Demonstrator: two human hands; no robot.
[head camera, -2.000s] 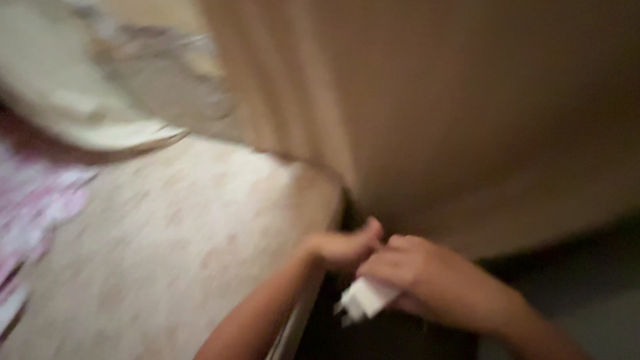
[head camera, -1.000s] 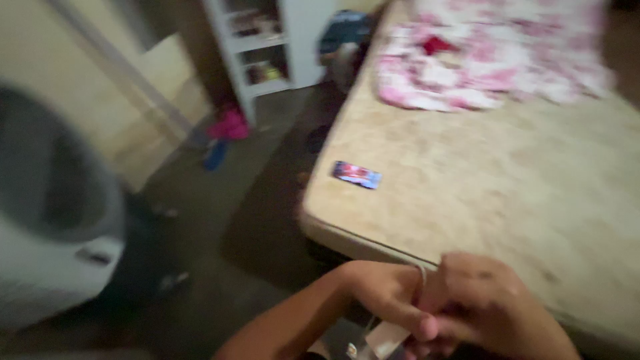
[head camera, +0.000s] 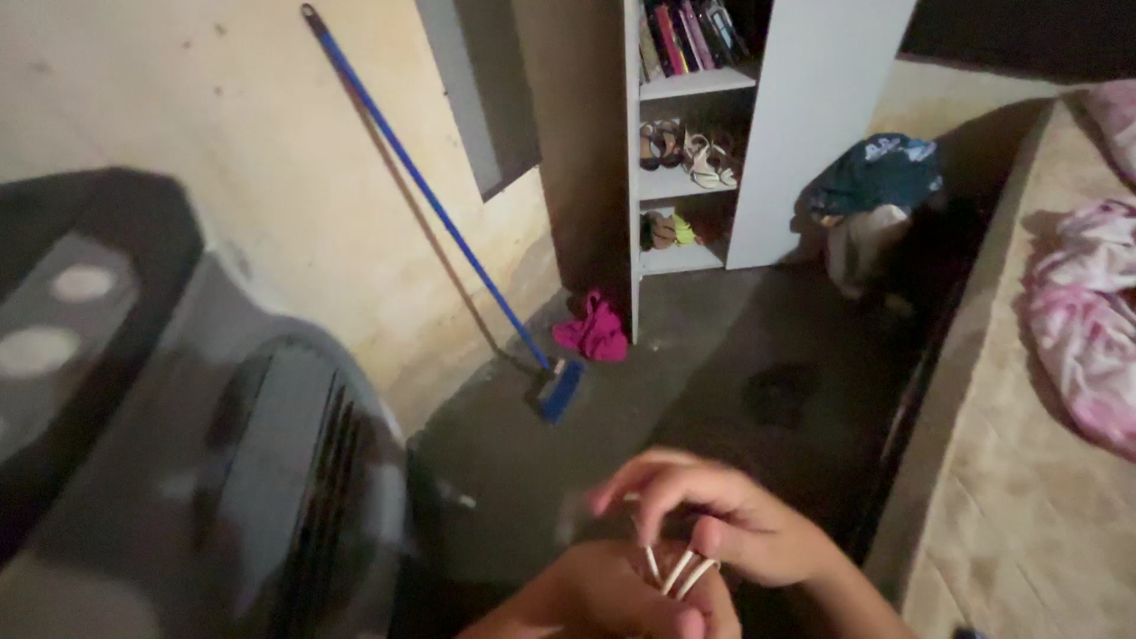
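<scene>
Loops of a thin white cable (head camera: 679, 572) run between my two hands at the bottom of the head view. My left hand (head camera: 626, 586) is closed around the lower part of the cable, its thumb toward the bottom edge. Just above and to the right, my right hand (head camera: 723, 510) has its fingers curled over the loops, with the thumb and fingertips at the cable. No charger block can be made out now; the lower part of my left hand is cut off by the frame.
A bulky grey appliance (head camera: 293, 444) stands at left. A blue-handled broom (head camera: 426, 191) leans on the wall near pink cloth (head camera: 593, 328). Beyond are a white shelf unit (head camera: 697, 84) with books and shoes, and piled clothes (head camera: 879, 182). A bare mattress (head camera: 1003, 497) with pink-and-white bedding (head camera: 1092, 328) lies at right.
The view has swung left, away from the mattress. The white block seen in my hands earlier no longer shows, and cable loops now stand out between my fingers.
</scene>
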